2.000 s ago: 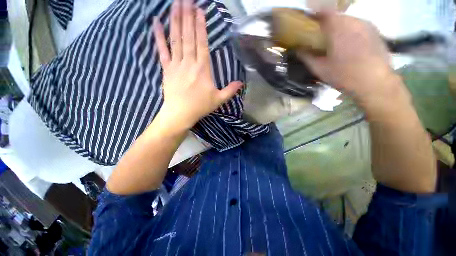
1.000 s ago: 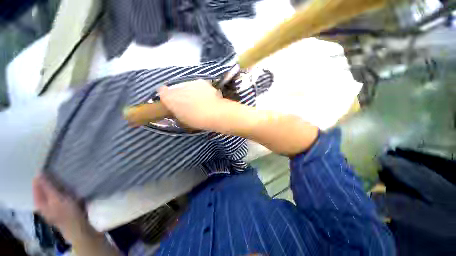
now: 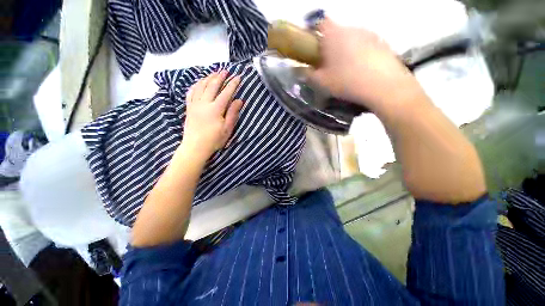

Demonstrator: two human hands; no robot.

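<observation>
The striped garment (image 3: 140,146), dark with narrow white stripes, lies over the pale pressing board, bunched near its upper edge. A small bunched striped piece hangs at its right end. My left hand (image 3: 209,113) lies on the garment with the palm down and the fingers slightly bent. My right hand (image 3: 358,66) holds the steam iron (image 3: 305,92) by its tan wooden handle, at the garment's right edge. The iron's dark, shiny body shows below the handle; whether it touches the cloth cannot be told.
The pressing board's (image 3: 57,185) rounded end is at the left. More striped garments (image 3: 173,27) lie behind on white cloth. A white cloth (image 3: 430,101) is at the right, with a dark cord from the iron's rear. Dark striped cloth (image 3: 529,245) is at the lower right.
The iron has moved from on top of the garment to its right edge. My left hand has moved from the board's near left edge onto the garment, which is now more bunched.
</observation>
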